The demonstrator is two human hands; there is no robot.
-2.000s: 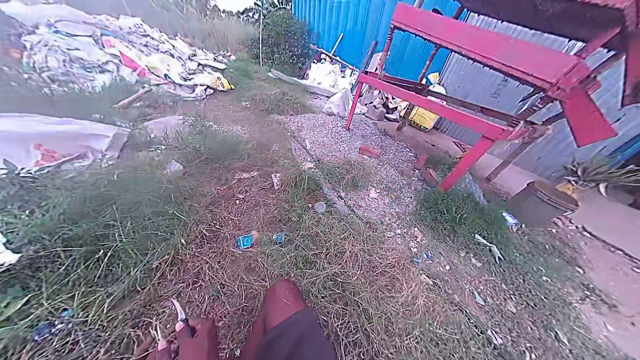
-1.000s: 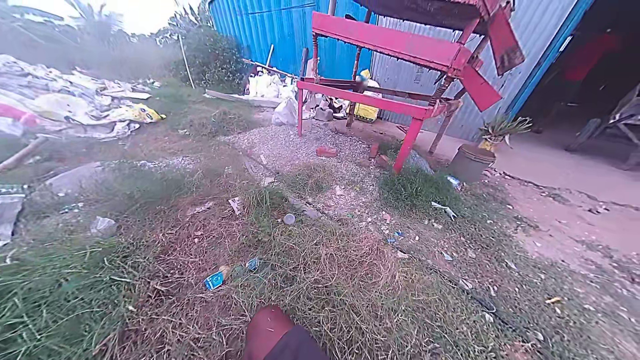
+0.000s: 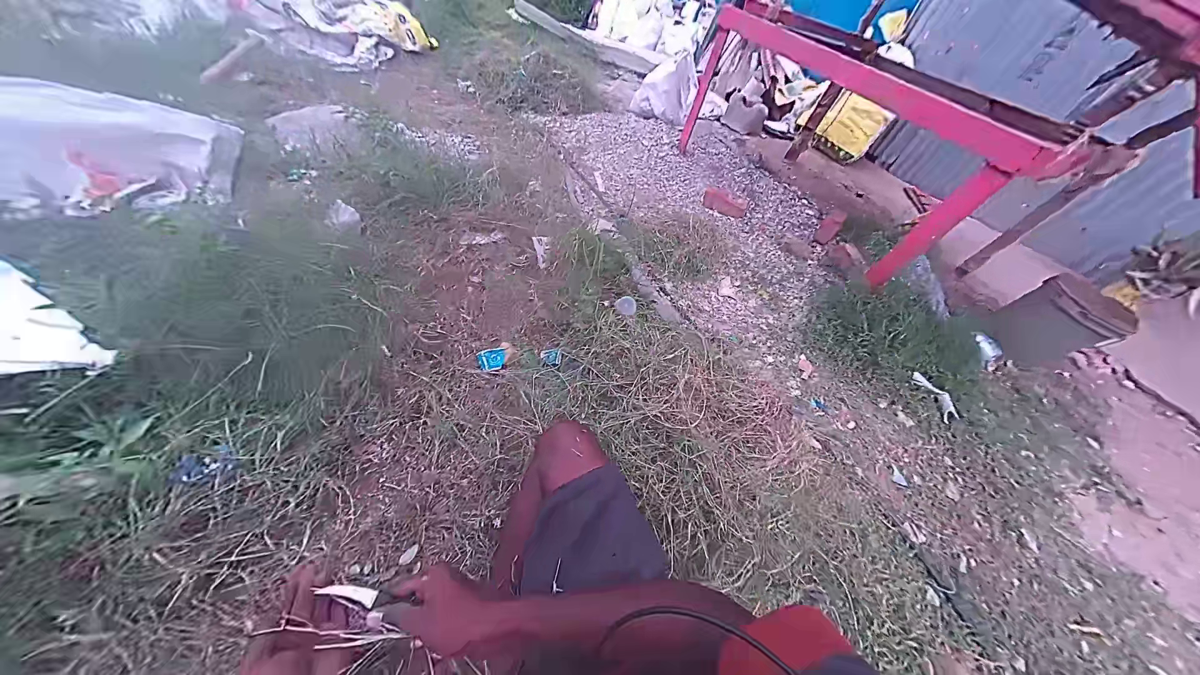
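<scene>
At the bottom left, my left hand point(image 3: 305, 628) is closed around a small bundle with dry stalks and a pale, pointed piece point(image 3: 349, 594). My right hand point(image 3: 445, 609) reaches in from the right, its fingers bent at the bundle's near end; blur hides exactly what they grip. My bare knee and dark shorts point(image 3: 595, 534) are just beyond the right forearm. Dry cut grass point(image 3: 694, 422) covers the ground around them.
A pink wooden frame point(image 3: 900, 84) stands at the upper right over gravel and bricks point(image 3: 725, 202). White sacks point(image 3: 112, 141) lie at left. Blue wrappers point(image 3: 491, 359) and a clear plastic piece point(image 3: 625, 306) lie ahead. A dark bucket point(image 3: 1059, 319) is at right.
Both hands are in view at the bottom left; one second ago neither showed. The view has tipped down and swung left since then.
</scene>
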